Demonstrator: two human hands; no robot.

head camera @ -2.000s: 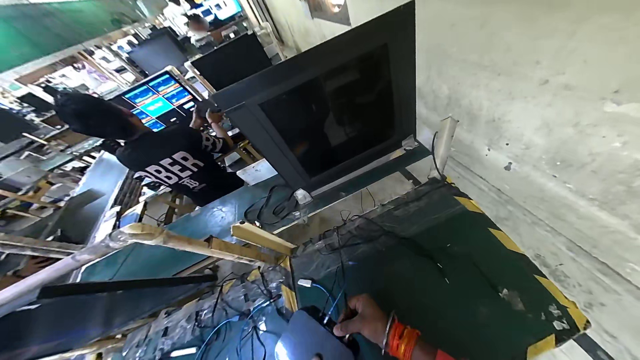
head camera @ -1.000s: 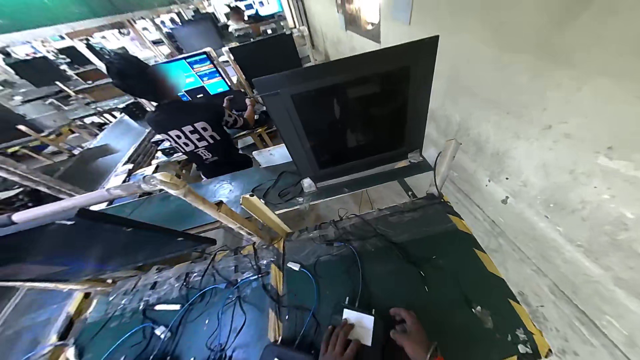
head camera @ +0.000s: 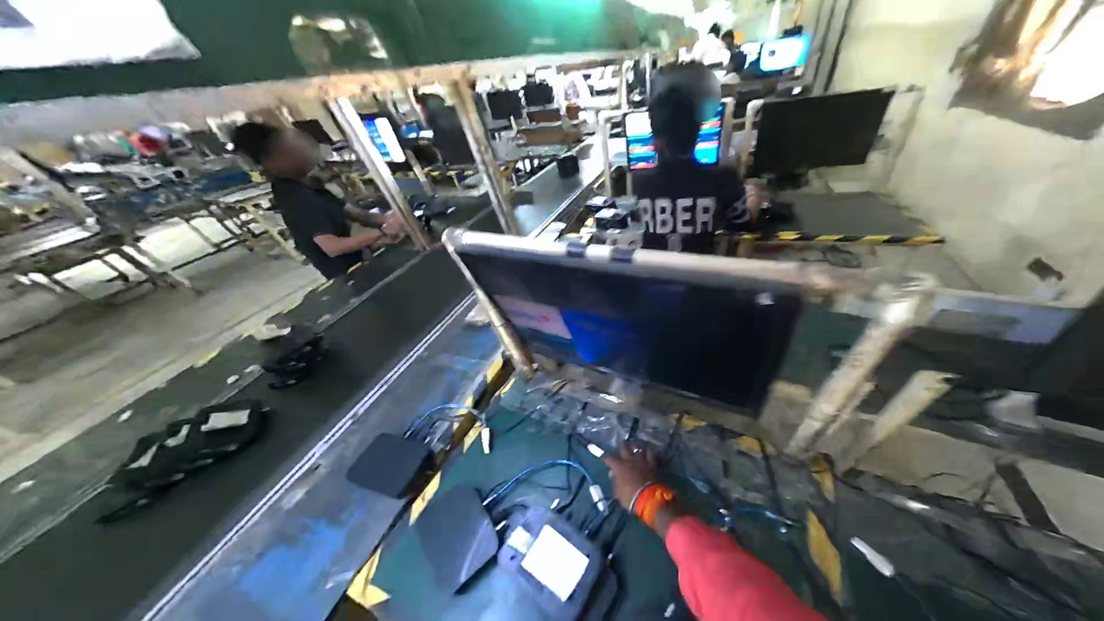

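Observation:
My right hand (head camera: pixel 634 476), with an orange thread band and a red sleeve, reaches over the cables below the monitor. Its fingertips are by a white cable connector (head camera: pixel 596 450); blur hides whether they grip anything. A black electronic box with a white label (head camera: pixel 556 562) lies on the green bench, below and left of the hand. Against its left side stands a dark flat box (head camera: pixel 457 536), and another black box (head camera: pixel 390 464) sits farther left on the bench edge. A blue cable (head camera: pixel 548 467) curves above the boxes. My left hand is not in view.
A monitor (head camera: pixel 638 323) in a pipe frame stands just beyond the cables. Left runs a dark conveyor belt (head camera: pixel 345 366) with bundled black adapters (head camera: pixel 194 444). One person (head camera: pixel 686 190) faces screens ahead; another person (head camera: pixel 319 203) is beside the belt. Yellow-black tape (head camera: pixel 824 552) crosses the bench.
The view has swung left to the belt and framed monitor. My left hand, earlier on the white-labelled thing, has left view. My right hand is now at the cables instead of beside that thing.

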